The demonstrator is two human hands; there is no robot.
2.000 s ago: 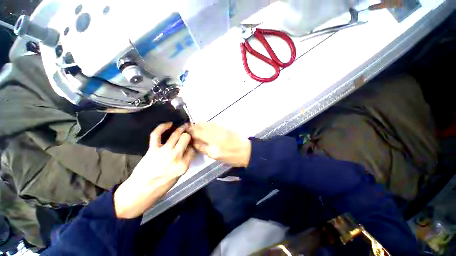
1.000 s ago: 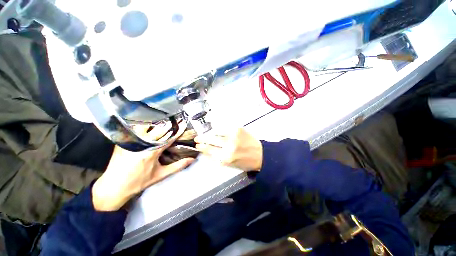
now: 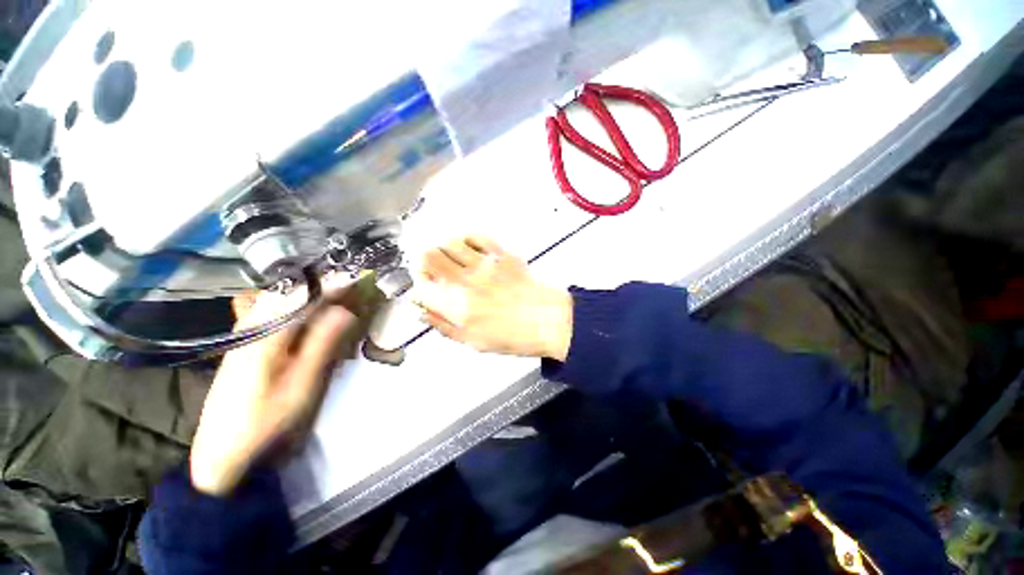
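The white sewing machine (image 3: 337, 157) with a blue stripe stands at the upper left, its needle area at my fingertips. My left hand (image 3: 270, 382) is blurred, its fingers partly hidden under the machine head. My right hand (image 3: 494, 301) lies on the table just right of the needle area, fingers bent; whether it holds anything is hidden. A small dark olive piece of cloth (image 3: 383, 354) shows between the hands. The olive garment (image 3: 112, 421) lies in a heap left of my left hand.
Red-handled scissors (image 3: 615, 152) lie on the white table (image 3: 629, 247). Thin silver tweezers (image 3: 764, 99) and a tool with a tan-orange handle (image 3: 901, 46) lie further right. An olive bundle (image 3: 865, 303) sits below the table edge at the right.
The view has shifted. My left hand has turned and its thumb has moved up toward the needle area. Less cloth shows between the hands. My right hand remains beside the needle area.
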